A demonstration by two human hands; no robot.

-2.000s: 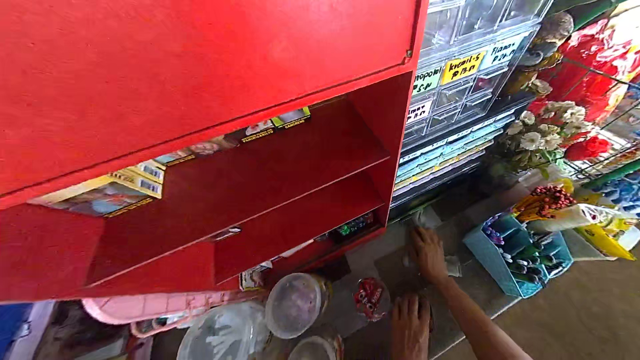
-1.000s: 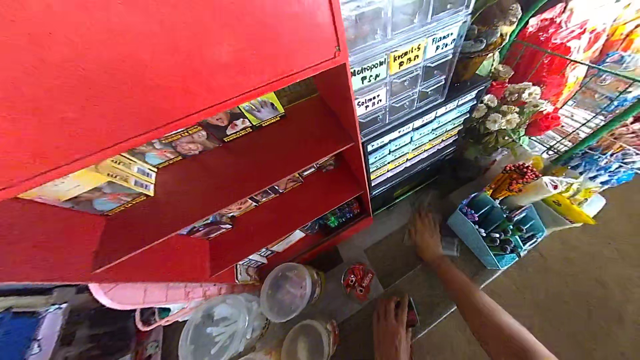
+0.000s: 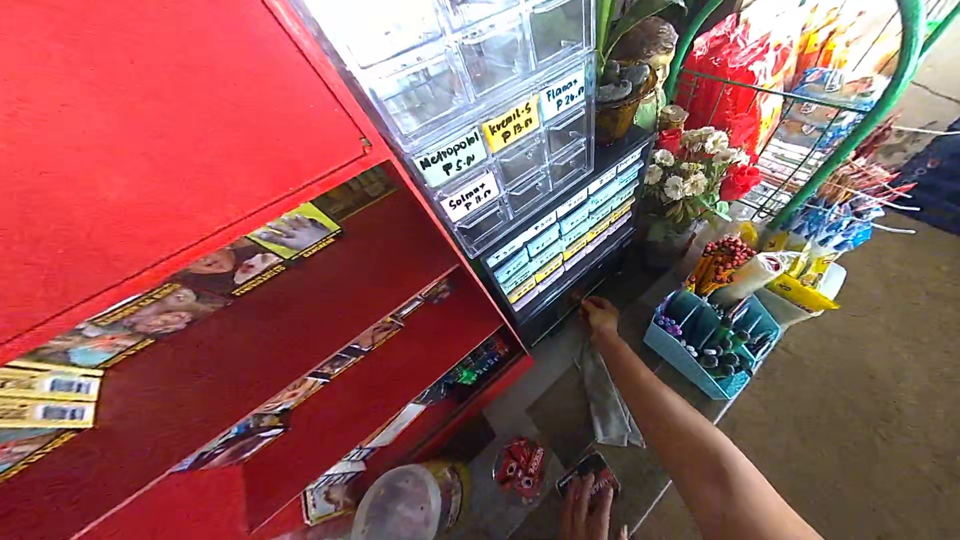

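Note:
My right hand (image 3: 600,315) reaches to the base of a black drawer unit (image 3: 574,289), its fingers bent at the lower edge; whether they grip anything is not clear. A grey cloth (image 3: 609,397) hangs down from beside that hand over the tiled counter (image 3: 551,397). My left hand (image 3: 589,510) lies with its fingers on a small dark red-and-black packet (image 3: 592,474) near the counter's edge. Just left of it sits a round container with red packets (image 3: 520,469).
Clear plastic drawers (image 3: 517,161) stand on the black unit. Left is a red shelf cabinet (image 3: 172,135). A lidded plastic tub (image 3: 397,506) sits below it. Right are a teal pen organizer (image 3: 712,349), artificial flowers (image 3: 694,172) and a green wire rack (image 3: 847,142).
My right hand has moved from the counter surface to the foot of the black drawer unit. The grey cloth now shows more fully. The view has shifted toward the drawers.

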